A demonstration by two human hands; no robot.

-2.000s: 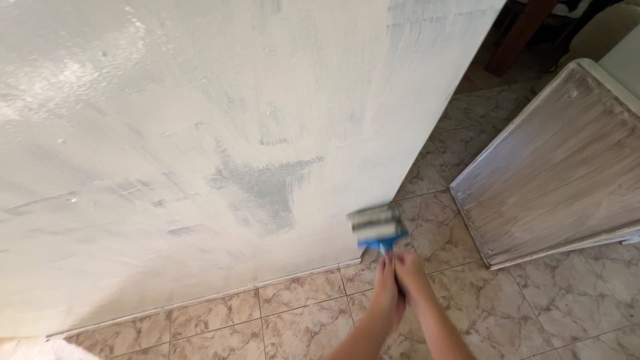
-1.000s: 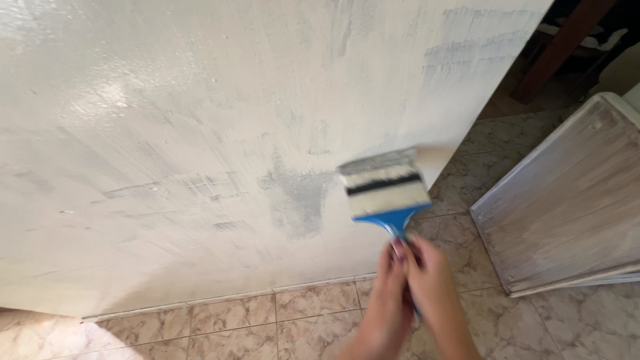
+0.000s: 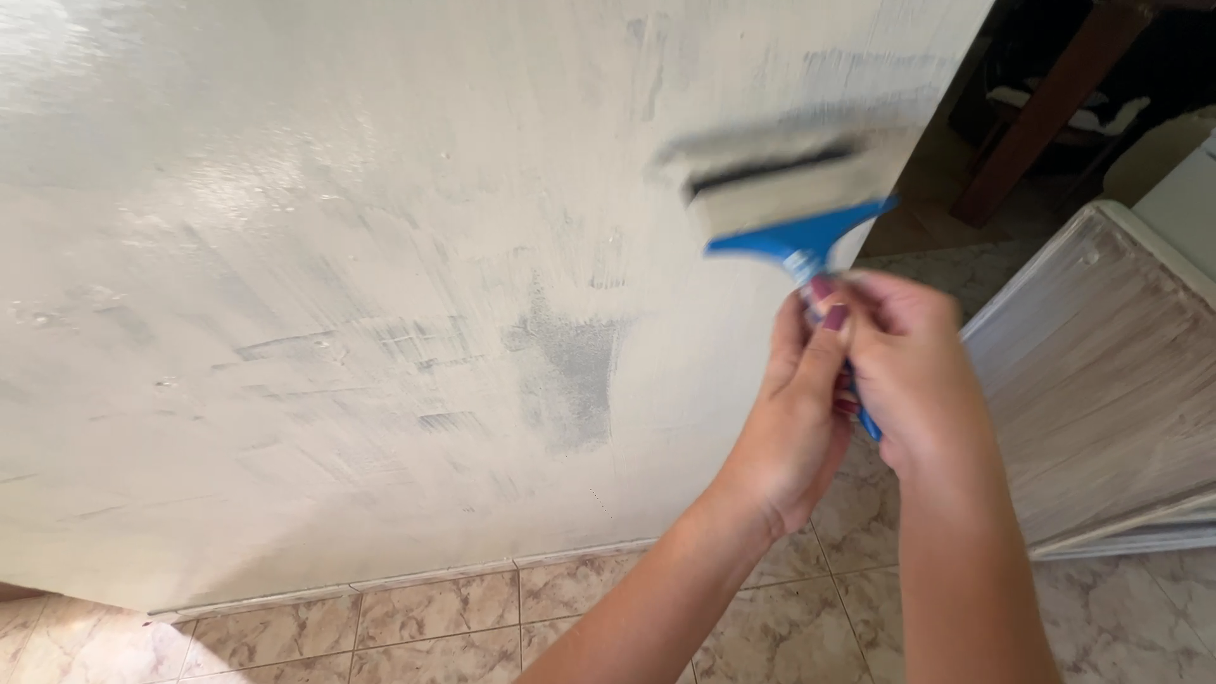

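Note:
Both my hands grip the blue handle of a wide flat paintbrush (image 3: 788, 204), near the right edge of a panel-like upright surface. My left hand (image 3: 803, 399) wraps the handle from the left, with dark red nails showing; my right hand (image 3: 912, 351) closes on it from the right. The brush's blurred bristle end lies at the upright white-painted surface (image 3: 332, 285), pointing up and left. Streaks of thin whitish paint cover that surface, and a grey patch (image 3: 575, 380) shows through left of my hands.
Marbled floor tiles (image 3: 437, 598) run along the surface's foot. At the right, panels with a streaky whitish-brown face (image 3: 1121, 380) lean at an angle. Beyond the surface's right edge stands a dark wooden leg (image 3: 1054, 114) in shadow.
From low near the bottom right corner of the painted surface, my hands and the brush have moved up along it, staying near its right edge. Both hands keep hold of the handle.

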